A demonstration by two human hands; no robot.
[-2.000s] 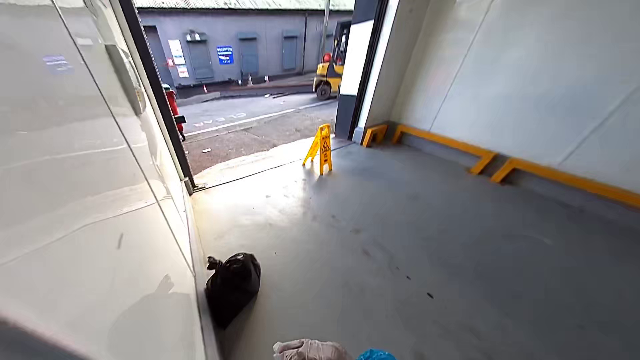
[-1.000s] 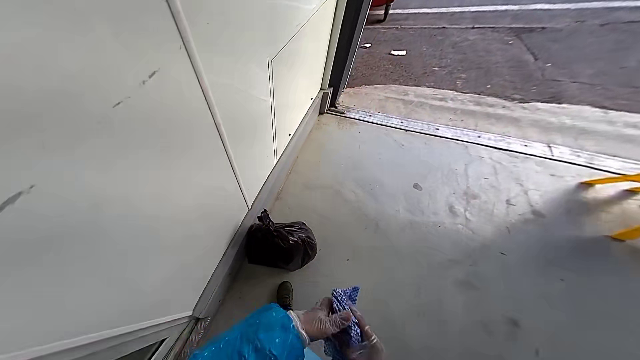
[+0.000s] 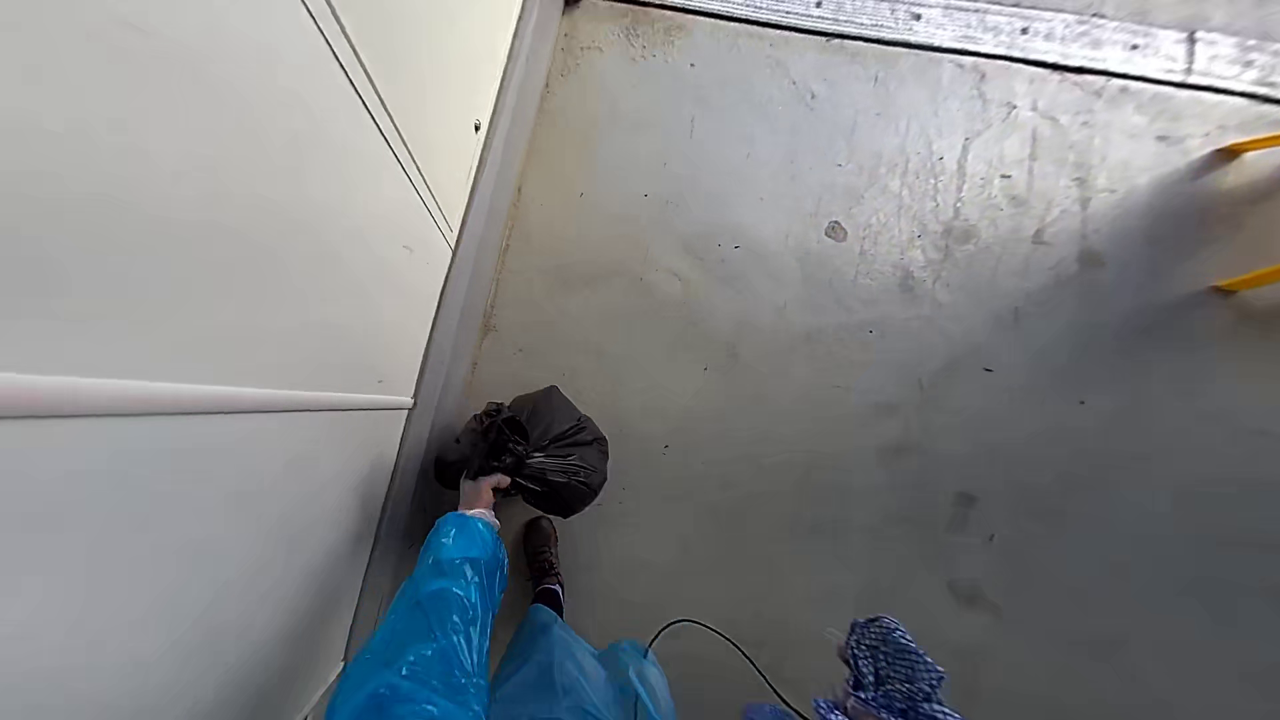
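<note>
My left hand (image 3: 483, 492), in a clear glove below a blue plastic sleeve, grips the gathered neck of a black plastic bag (image 3: 562, 455). The bag is tied and full, on or just above the floor beside the wall. At the bottom edge, right of my legs, a blue and white patterned cloth (image 3: 890, 668) is bunched around my right hand (image 3: 860, 710), which is mostly hidden by the cloth and the frame edge.
A white panel wall (image 3: 230, 250) with a grey base strip runs along the left. A metal door threshold (image 3: 960, 38) crosses the top. Yellow legs of a floor stand (image 3: 1250, 280) show at the right edge. A dark cable (image 3: 720, 635) curves near my boot (image 3: 541, 550).
My left hand has left the cloth, which both hands held a second ago, and now grips the black bag. The cloth has stayed with my right hand. The view has tilted down.
</note>
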